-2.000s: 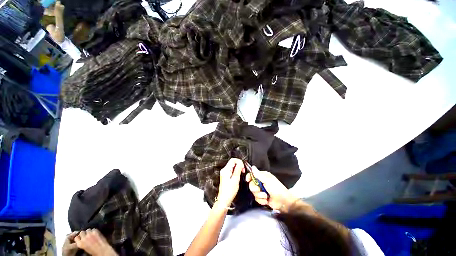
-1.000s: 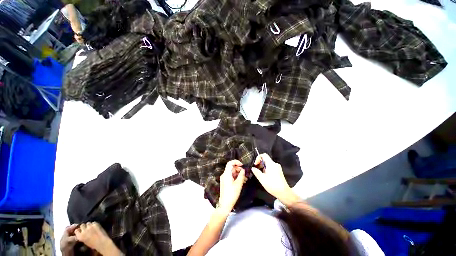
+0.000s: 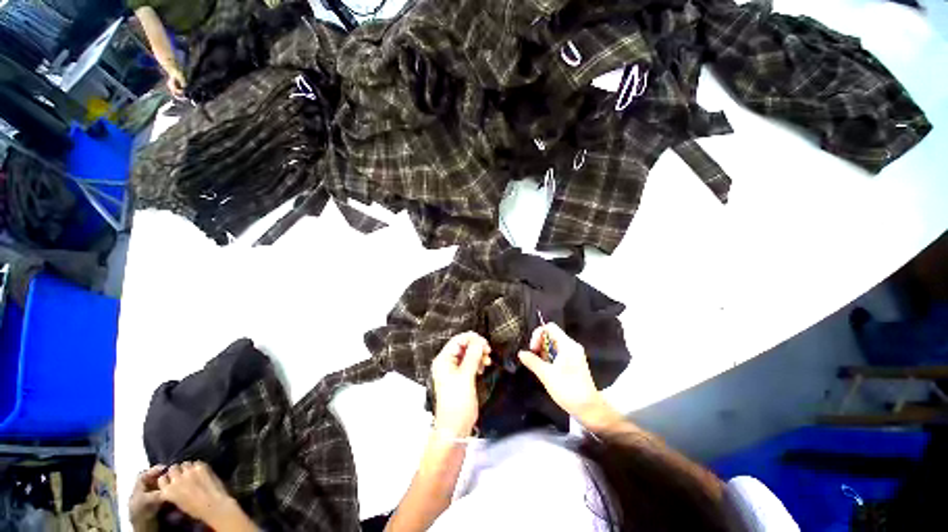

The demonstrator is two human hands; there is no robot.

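A plaid garment with smooth black lining lies bunched on the white table in front of me. My left hand is over its left part with fingertips together; whether it pinches cloth or a thread cannot be told. My right hand is over the lining side, apart from the left, and holds small thread snips, mostly hidden by the fingers, with a thin metal tip pointing up.
A plaid garment heap with white loops spans the far side of the table. At lower left another person's hands hold a plaid garment with black lining. Another person's arm is at upper left. Blue bin stands left.
My left hand has moved left and slightly down, away from my right hand. The snips have turned from pointing into the cloth to tip up. The far person's arm has shifted.
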